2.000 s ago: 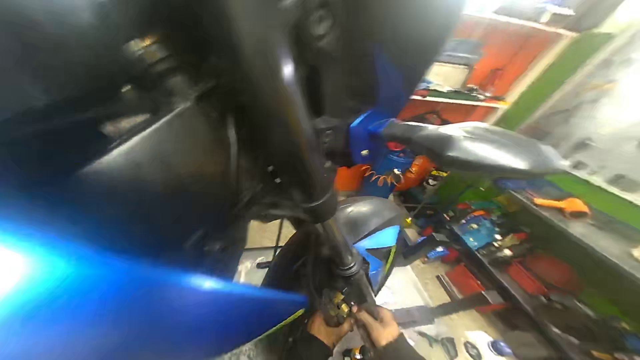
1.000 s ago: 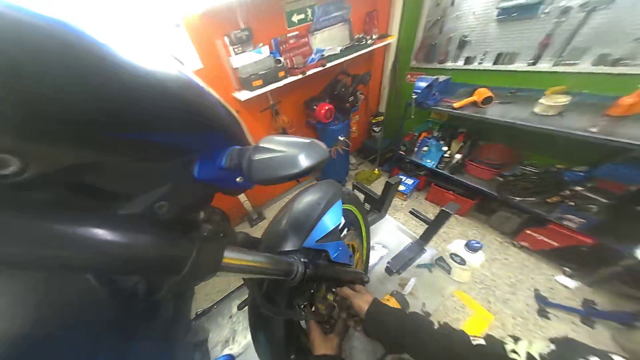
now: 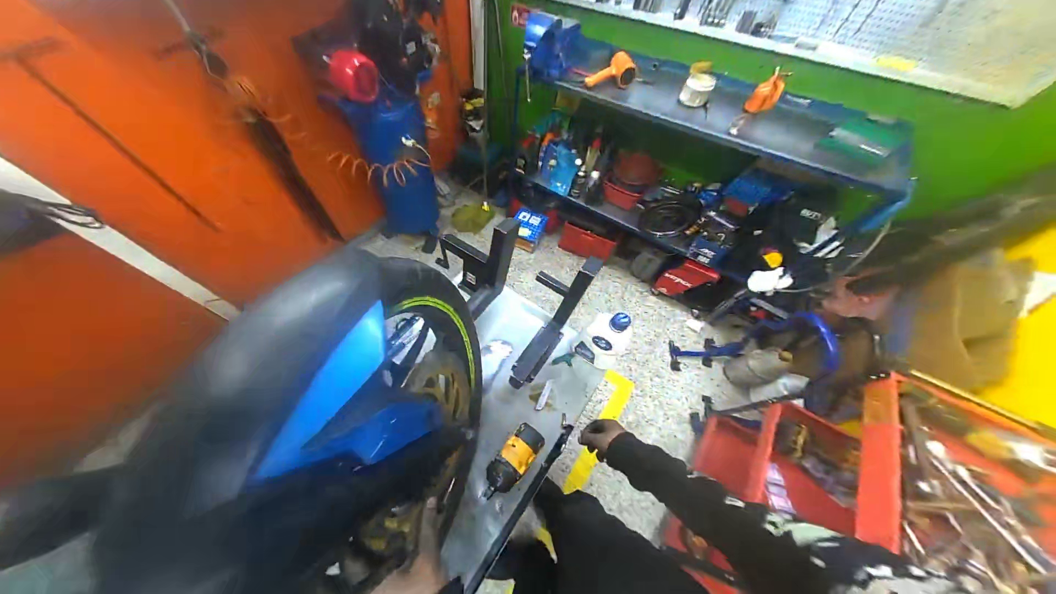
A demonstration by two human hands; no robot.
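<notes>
My left hand point(image 3: 422, 553) is at the bottom, against the brake caliper point(image 3: 375, 536) beside the motorcycle's front wheel point(image 3: 450, 330); whether it grips a part cannot be told. Out to the right, at the edge of the grey lift platform point(image 3: 569, 388), is my right hand point(image 3: 601, 435), its fingers curled near a small dark item at the platform's edge. Whether it holds anything is unclear. Between the hands a yellow and black cordless power tool point(image 3: 514, 458) lies on the platform. The blue and black front fender point(image 3: 330, 371) covers the top of the wheel.
Black wheel-stand arms point(image 3: 557, 322) rise from the platform, with a white jug point(image 3: 605, 338) beside them. A red tool tray point(image 3: 879, 470) full of tools stands at the right. Behind are a workbench point(image 3: 726, 124) with an orange heat gun point(image 3: 612, 71) and a blue tank point(image 3: 396, 165).
My right hand has left the fork and caliper area and moved out to the right. My left hand remains low by the caliper. The view has swung right.
</notes>
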